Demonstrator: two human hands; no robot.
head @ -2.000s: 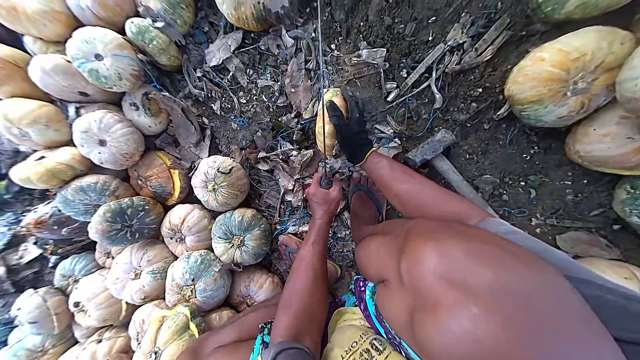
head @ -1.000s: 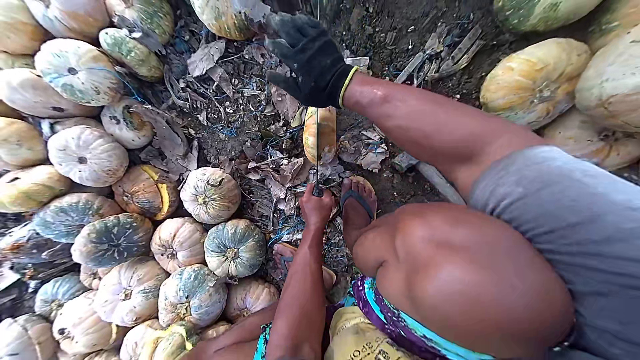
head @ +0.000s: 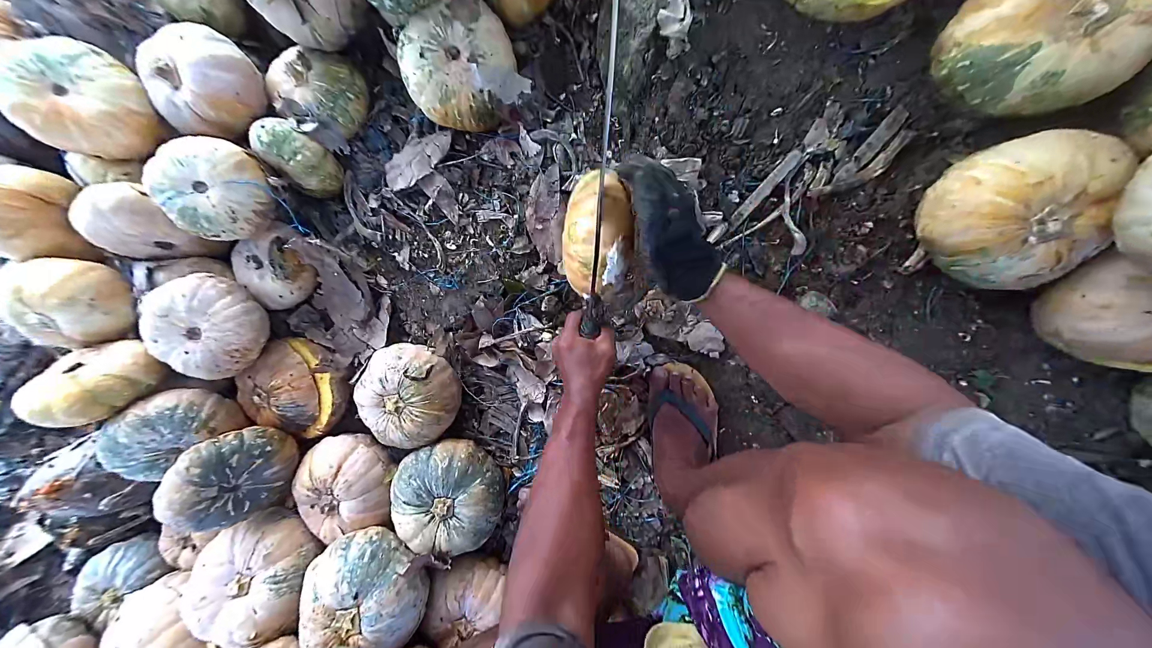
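My left hand point(head: 583, 355) is bare and closed around the dark handle of a long-bladed knife point(head: 590, 317). Its thin blade points up the view and passes over a small orange-yellow pumpkin point(head: 612, 225), which has a pale patch low on its right. Whether the edge touches or cuts the rind cannot be told. My right hand point(head: 670, 229), in a black glove with a yellow cuff edge, rests against that pumpkin's right side; its fingertips are partly hidden.
Many pumpkins point(head: 204, 326) are heaped at the left, one with a yellow-orange cut point(head: 322, 391). Larger pumpkins point(head: 1026, 209) lie at the right. Dry leaves point(head: 418, 160), dried stalks point(head: 774, 184) and blue string strands litter the soil. My sandalled foot point(head: 686, 414) stands just below the gloved hand.
My gloved right hand was on the pumpkin's right side two seconds ago, then up and left above it, and is now back at its right side. My left hand keeps the knife.
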